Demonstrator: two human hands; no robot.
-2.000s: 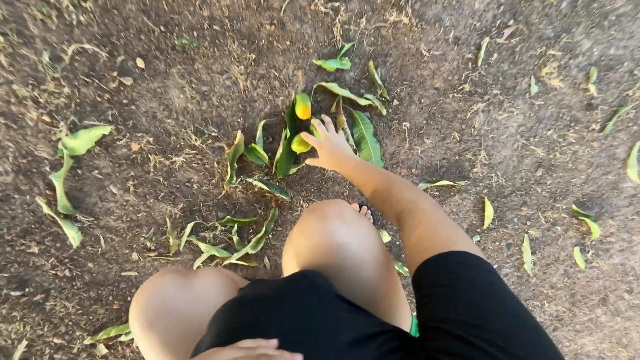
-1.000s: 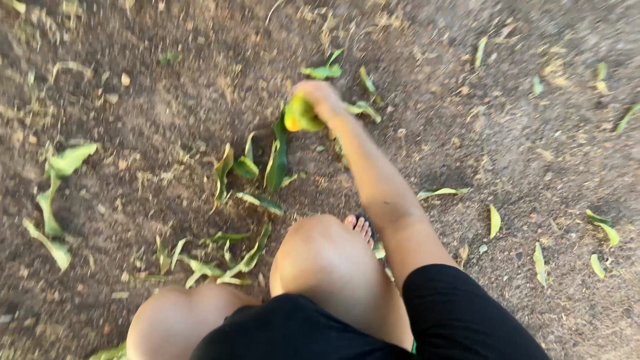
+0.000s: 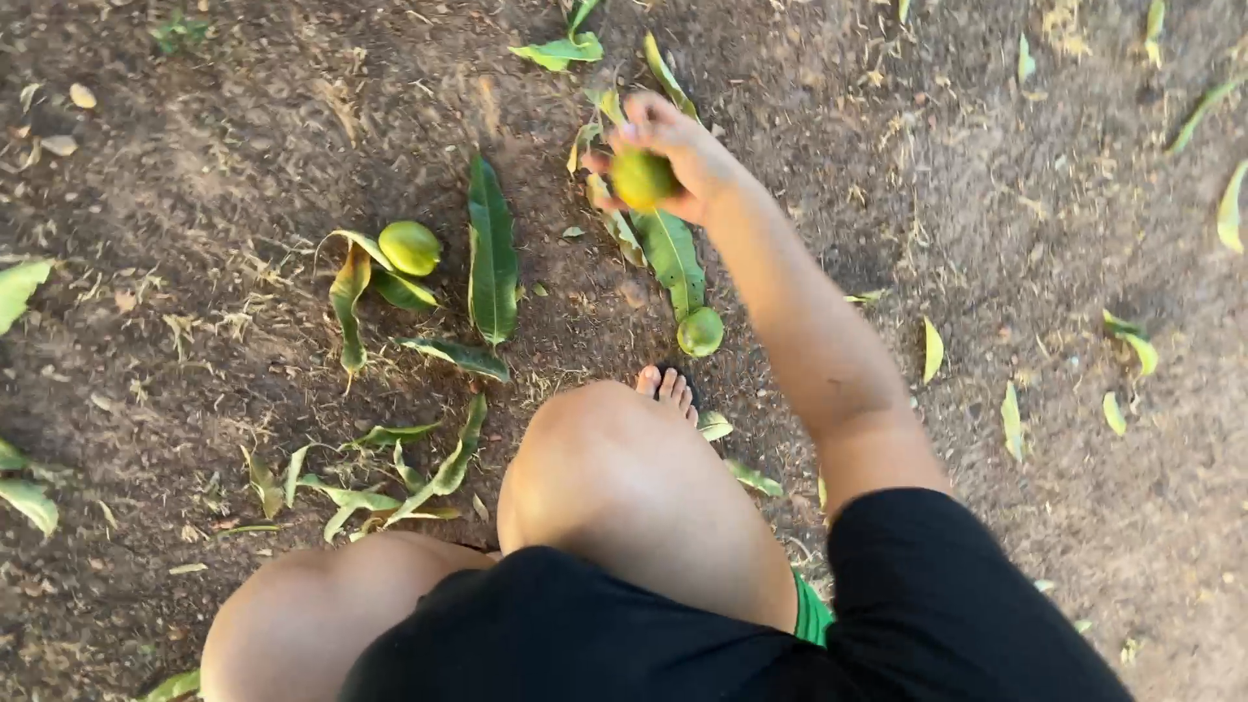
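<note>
My right hand (image 3: 673, 156) is above the ground at upper middle, its fingers curled around a yellow-green round fruit (image 3: 642, 178) that is blurred by motion. Below it a long green leaf (image 3: 671, 255) lies on the soil, and a smaller green fruit (image 3: 700, 331) touches the leaf's lower end, just beyond my toes. Another green fruit (image 3: 409, 248) rests among curled leaves to the left. Between these two fruits lies a broad dark-green leaf (image 3: 492, 255). My left hand is out of view.
Dry brown soil (image 3: 829, 88) with straw bits surrounds me. My bent knees (image 3: 624, 487) and sandalled foot (image 3: 673, 387) occupy the lower middle. Curled leaves (image 3: 448, 473) lie near the left knee, and several more are scattered at right.
Two green fruits now show on the ground, one left and one near my foot. My right hand stays raised with a fruit. My left hand, at the bottom edge two seconds ago, is gone from view.
</note>
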